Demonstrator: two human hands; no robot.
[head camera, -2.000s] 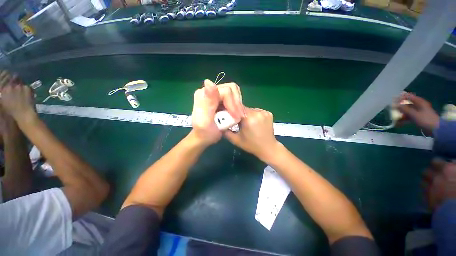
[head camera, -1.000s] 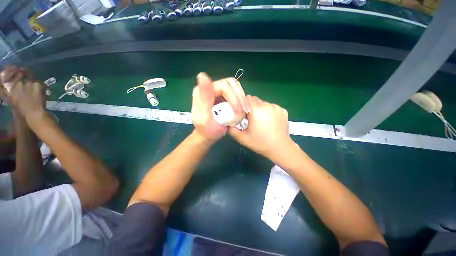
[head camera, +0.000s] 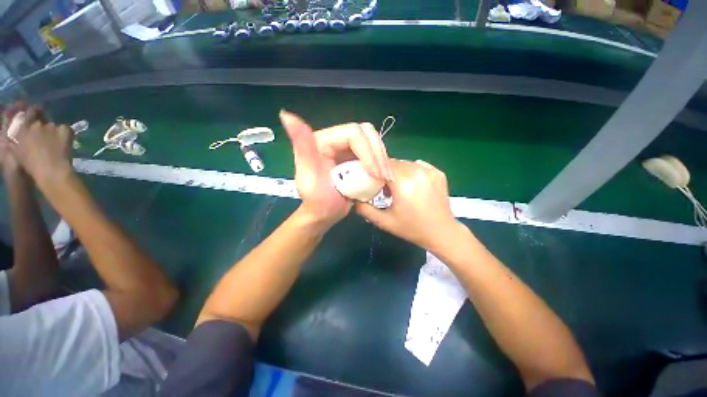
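Observation:
A cream-white device housing (head camera: 356, 181) is held between my two hands at the centre, its narrow end with a small dark opening facing me. My left hand (head camera: 329, 167) holds it with the fingers curled over its far side and the thumb raised clear. My right hand (head camera: 415, 194) is closed around the right end, where a small whitish part with dark marks (head camera: 381, 197) shows. A thin looped cord (head camera: 387, 124) sticks up behind the fingers. The rest of the housing is hidden by my hands.
A shell with a cord (head camera: 254, 136) and a small capsule-like part (head camera: 253, 158) lie left of my hands. More pieces (head camera: 124, 136) lie further left, near a neighbour's hands (head camera: 35, 143). A grey post (head camera: 605, 132) slants at right, beside cream housings (head camera: 668, 170). White paper (head camera: 436, 310) lies below.
The housing has turned, showing more of its side, and my left thumb has opened away from it. The neighbour's hands at the right have left the view, with cream housings now showing there.

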